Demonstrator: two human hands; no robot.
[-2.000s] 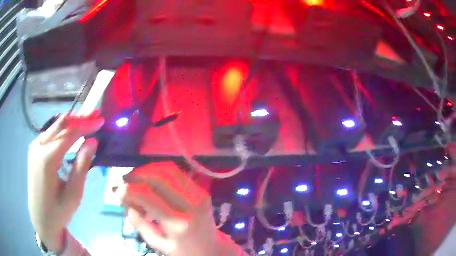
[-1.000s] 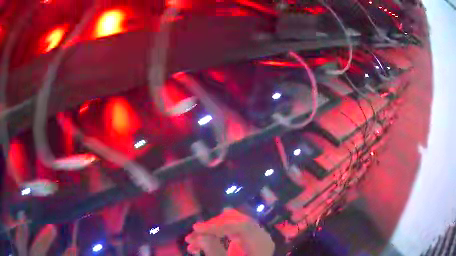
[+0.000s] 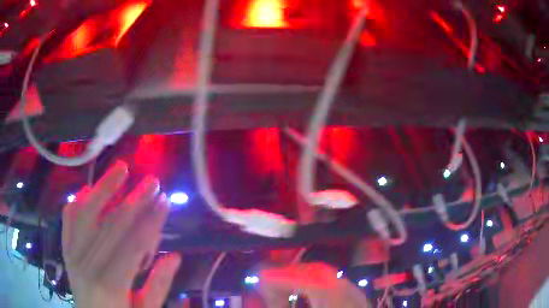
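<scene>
My left hand [image 3: 114, 240] is raised at the left of the shelf, back towards me. Its fingertips are at the front of dark units, beside a bright blue-white light [image 3: 179, 197]. The thumb is apart, lower down; what lies behind the fingers is hidden. My right hand [image 3: 313, 287] is blurred and cut off by the bottom edge, below the shelf edge; its fingertips and anything in them cannot be made out. A white cable plug [image 3: 259, 222] hangs in front of the shelf, right of my left hand. Another white plug [image 3: 114, 125] hangs above my left hand.
More pale cables hang in loops at the middle and right, one with a white plug [image 3: 333, 199]. The upper shelf edge [image 3: 253, 108] crosses the view, with red-orange lights [image 3: 265, 12] above. Lower tiers with blue-white lights [image 3: 428, 247] curve away right.
The view has swung to face the rack more squarely. My left hand, barely visible at the bottom left before, is now raised to the units. My right hand is lower in view and more blurred.
</scene>
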